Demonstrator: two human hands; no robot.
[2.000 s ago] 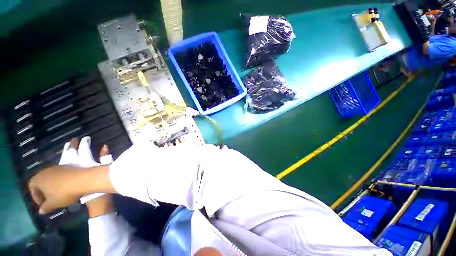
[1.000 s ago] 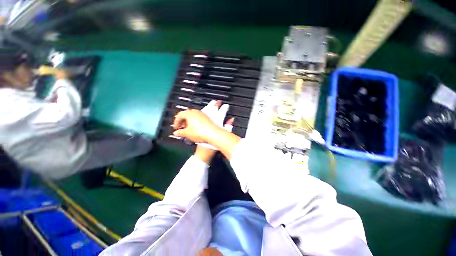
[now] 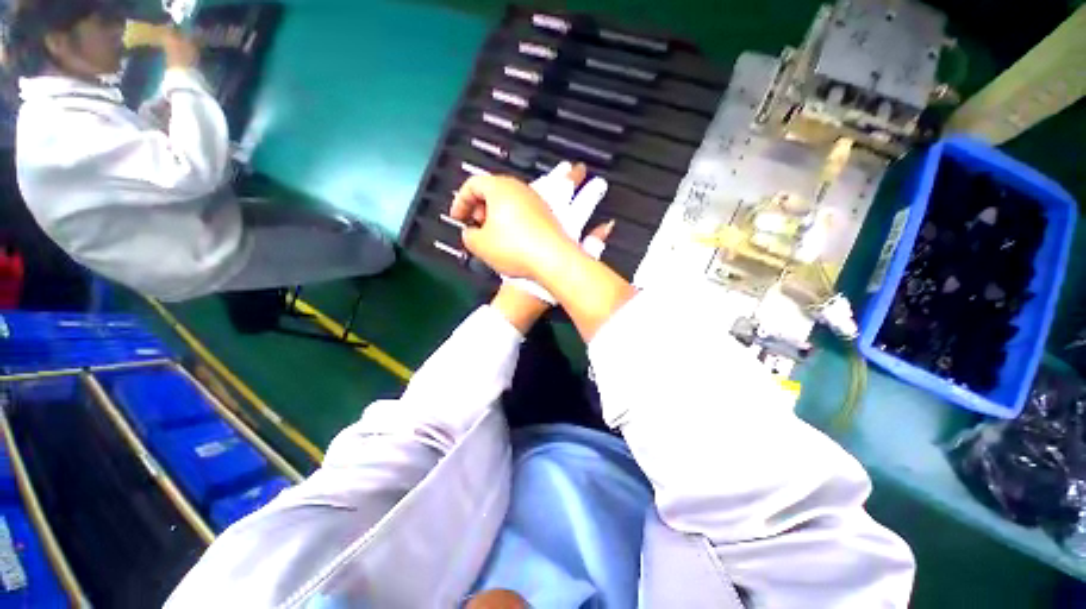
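Black rod-shaped workpieces (image 3: 584, 90) with silver sections lie side by side in the slots of a black foam tray (image 3: 673, 149). My right hand (image 3: 506, 223), bare with curled fingers, crosses over my left wrist at the near left part of the tray. Its fingertips are over the silver ends of the nearest rods; whether they grip one is hidden. My left hand (image 3: 572, 205), in a white glove with some bare fingertips, lies over the near rods with its fingers apart. What is under its palm is hidden.
The metal fixture (image 3: 744, 155) stands right of the tray, with a blue bin (image 3: 875, 297) of small black parts and a clear bag (image 3: 1030, 458) beyond. A person (image 3: 125, 179) sits at the left. Blue crates (image 3: 197, 440) stand at lower left.
The view has swung left, bringing the other person and left crates into view, and the tray appears further right. My hands remain crossed over the near rods, with little visible change in pose.
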